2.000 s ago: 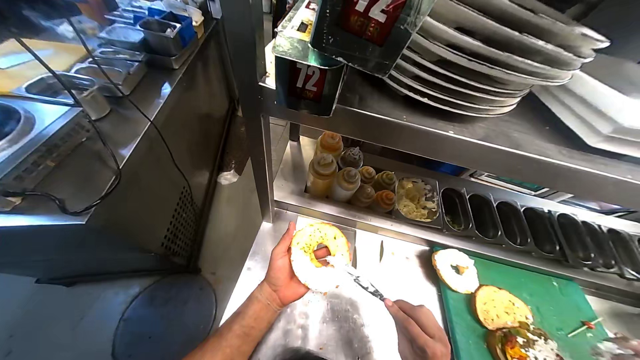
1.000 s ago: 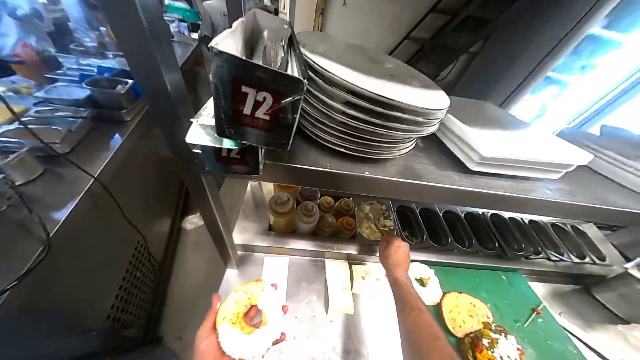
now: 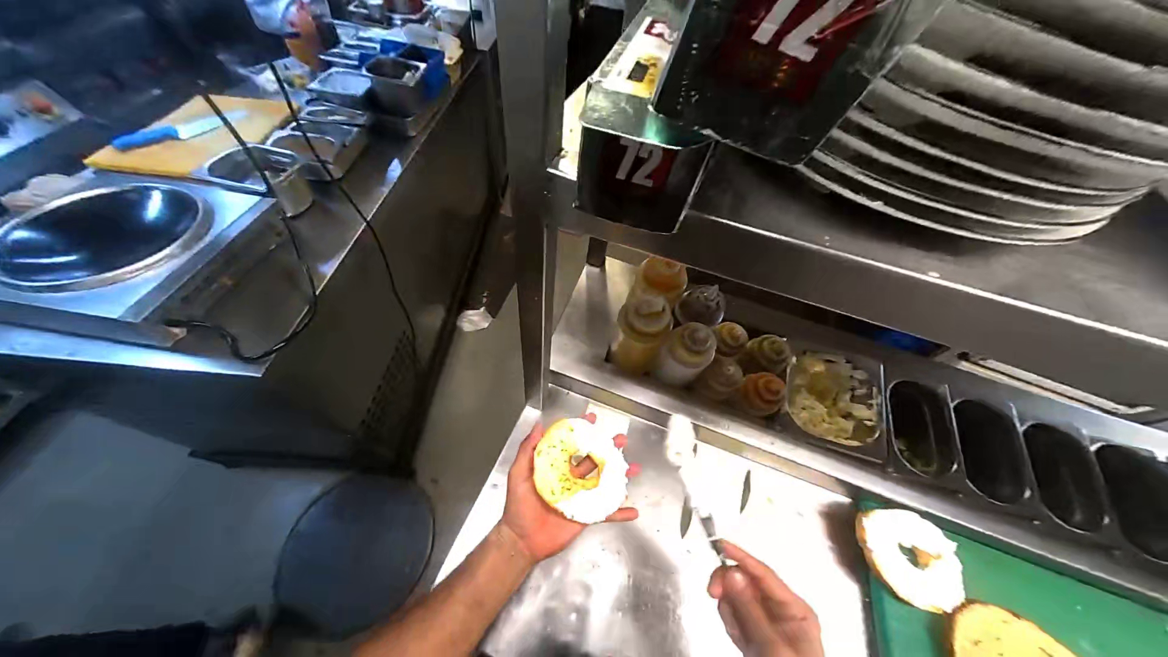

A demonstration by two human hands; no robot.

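Note:
In my left hand, palm up, lies a bagel half with a white spread over part of its yellowish cut face; a fingertip shows through its hole. My right hand grips the handle of a spreading knife, its blade tip coated with a white lump, just right of the bagel and over the steel counter. On the green cutting board at the lower right rest a bagel half covered in white spread and a plain toasted half, cut off by the frame edge.
Squeeze bottles and a steel pan of pale pieces stand behind the counter, beside dark narrow pans. Stacked plates and dark numbered containers sit on the shelf above. A shelf post rises behind my left hand.
One second ago my right hand was at the pan of pale pieces; now it is back by the bagel, holding the spreading knife. The view has swung left.

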